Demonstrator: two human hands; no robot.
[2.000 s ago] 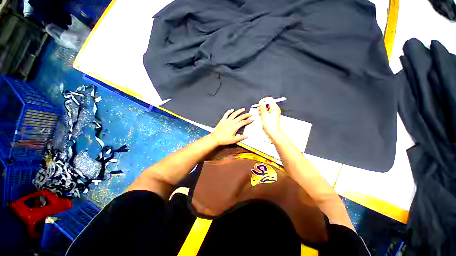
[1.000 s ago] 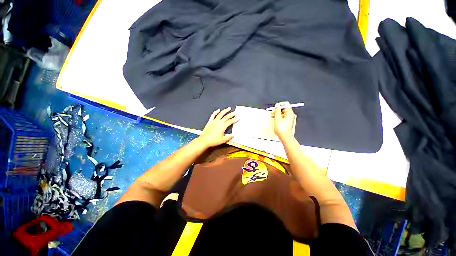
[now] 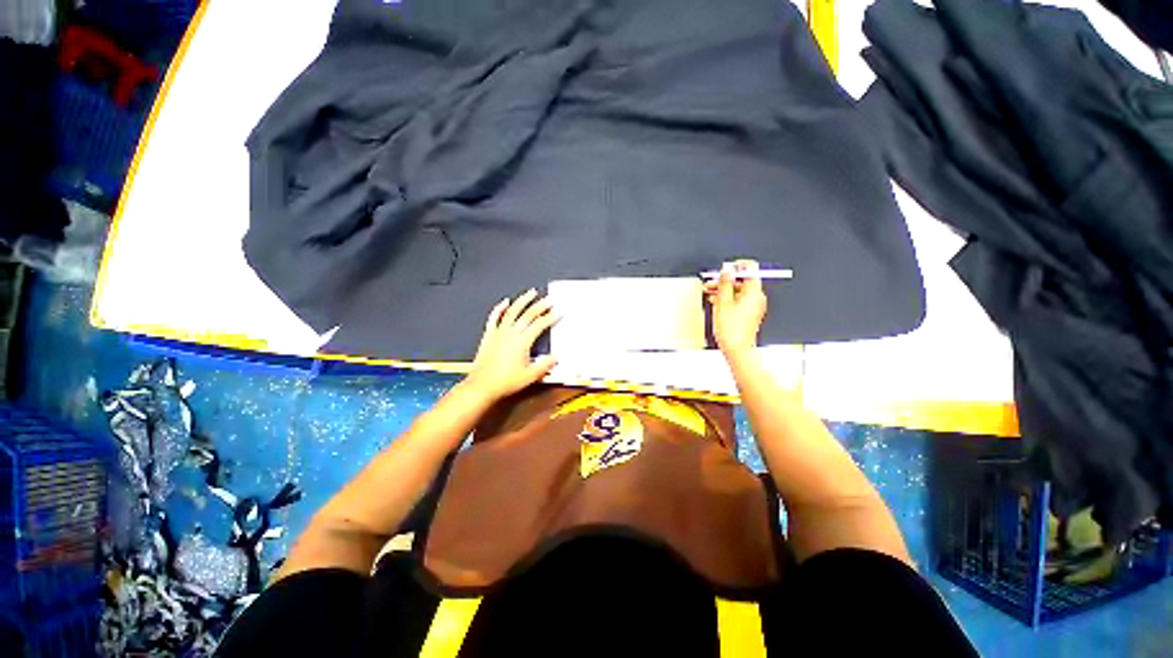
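Note:
A dark grey garment lies spread on the white table, flat at the right and rumpled at the left. A pale rectangular template lies on its near edge. My left hand rests at the template's left end with fingers spread, holding nothing. My right hand grips a thin white marking pen at the template's upper right corner. The pen lies nearly level, pointing left. Whether its tip touches the cloth is too small to tell.
A dark garment pile hangs over the table's right side. Yellow tape runs along the near edge. A blue crate stands below right, another crate at the left. Fabric scraps lie on the blue floor.
The view has turned and shifted, so the table edge looks more level. My right hand with the pen has moved from the template's upper left to its upper right corner. My left hand stays at its left end.

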